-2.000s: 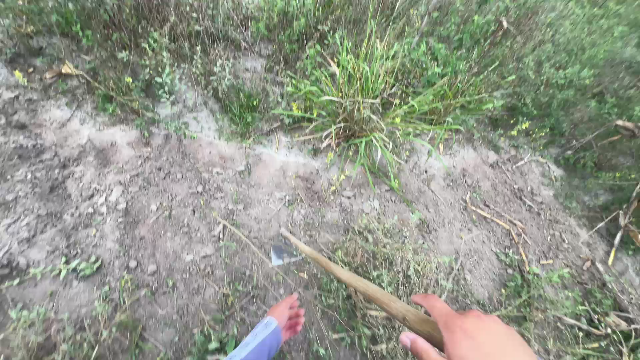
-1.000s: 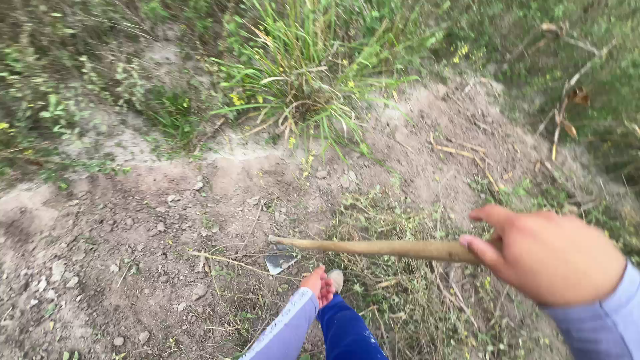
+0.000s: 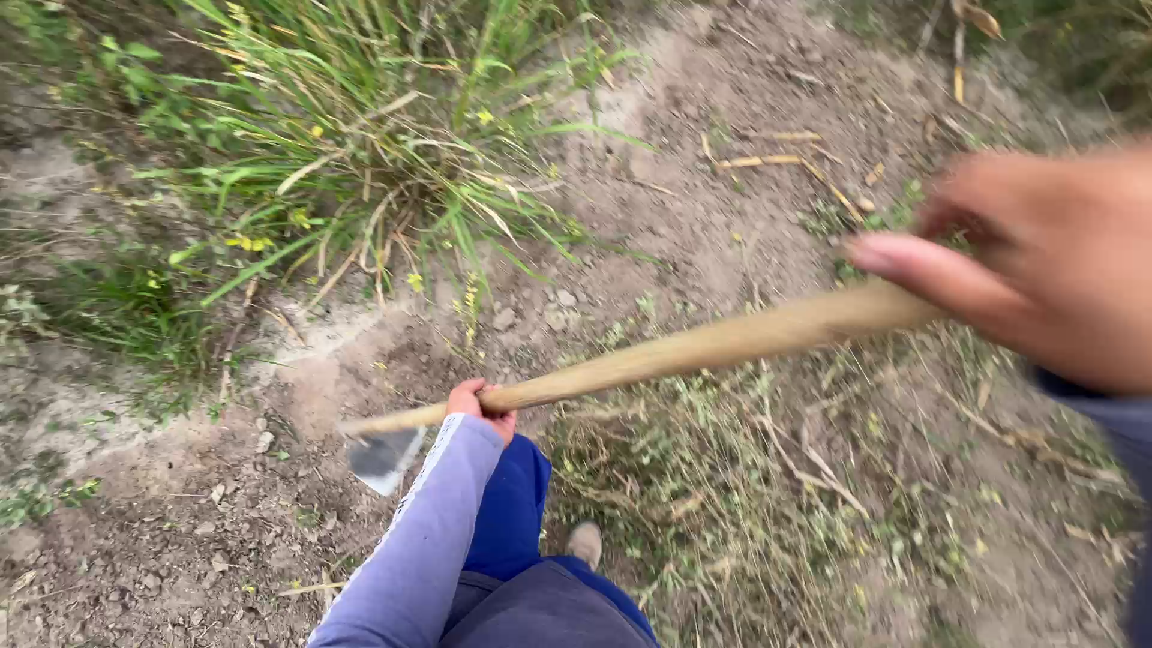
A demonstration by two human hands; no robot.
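A hoe's pale wooden handle [image 3: 684, 353] slants across the view, its thicker end at the right. My right hand [image 3: 1035, 252], blurred, is on that thick end with the thumb along the top; its other fingers are partly hidden. Lower down the handle, close to the blade, my left hand [image 3: 483, 409] is closed around the wood. The grey metal hoe blade [image 3: 384, 457] hangs over bare soil just left of my left forearm; whether it touches the ground cannot be told.
A large clump of green grass [image 3: 396, 171] grows at the upper left. Dry stalks [image 3: 783, 162] lie on the soil at the upper right. Cut or flattened weeds [image 3: 720, 504] cover the ground beside my shoe [image 3: 585, 544]. Loose crumbly soil [image 3: 162, 567] is at the lower left.
My left hand, apart from the handle in both earlier frames, now grips it near the blade. The thick end with my right hand has moved up and right. The view has shifted.
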